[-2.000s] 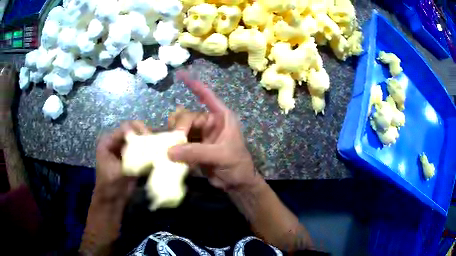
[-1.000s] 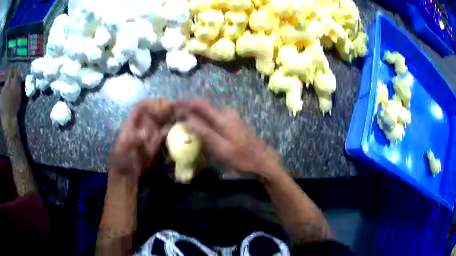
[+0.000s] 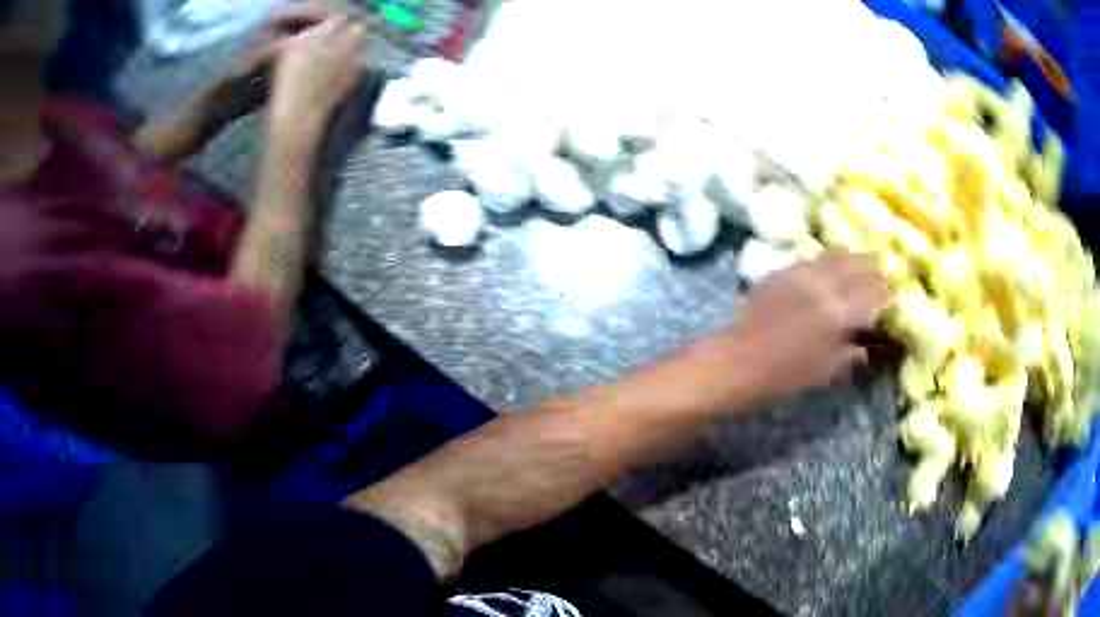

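Note:
The heap of yellow moulded pieces (image 3: 965, 277) lies at the right of the table. My left hand (image 3: 814, 319) reaches across the table to the heap's left edge. It is blurred, and its fingertips are at the yellow pieces; whether they grip one is hidden. My right hand cannot be made out; a yellow and brownish blur shows at the lower right corner. The blue tray's rim (image 3: 995, 579) shows there, cut off by the edge.
A heap of white lumps (image 3: 688, 84) adjoins the yellow heap. One white lump (image 3: 451, 218) lies apart on the speckled grey table (image 3: 410, 289). At left, another person in a dark red sleeve (image 3: 157, 325) has both hands near the table's far left.
The view has swung left. My hands were together around a yellow piece; now my left arm is stretched to the yellow heap. That piece is no longer seen between my hands.

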